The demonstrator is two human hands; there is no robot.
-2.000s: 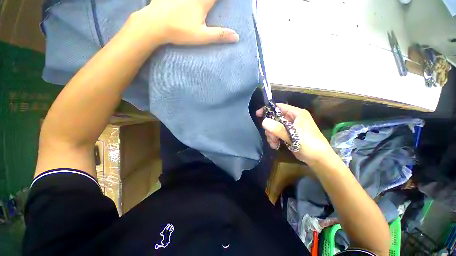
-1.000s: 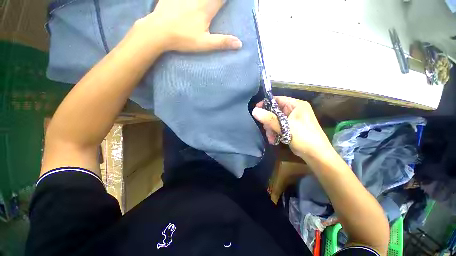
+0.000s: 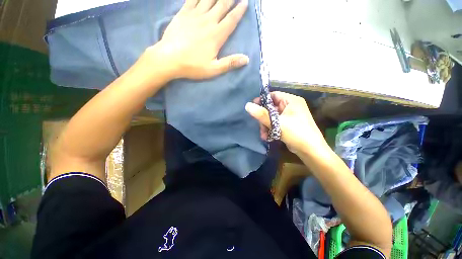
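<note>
A blue-grey garment piece (image 3: 213, 111) lies over the white table's front edge and hangs toward the lap. My left hand (image 3: 202, 43) lies flat on it with the fingers spread, pressing it down. My right hand (image 3: 281, 119) holds the fabric shears (image 3: 271, 114) by their black-and-white wrapped handles. The blades point away from me along the right edge of the cloth; they look nearly closed, and whether cloth is between them cannot be told. A dark seam runs along the cloth's far left border.
The white table (image 3: 329, 50) has a wooden front edge. Thread snips (image 3: 400, 49) and a brown and silver cluster (image 3: 434, 61) lie at its far right. A plastic-lined blue bin (image 3: 387, 152) and a green bin (image 3: 400, 238) stand right. A cardboard box (image 3: 144, 167) stands left.
My left hand and the cloth under it have moved nearer to me. My right hand and the shears have shifted slightly left, and less of the blades shows beside the cloth edge.
</note>
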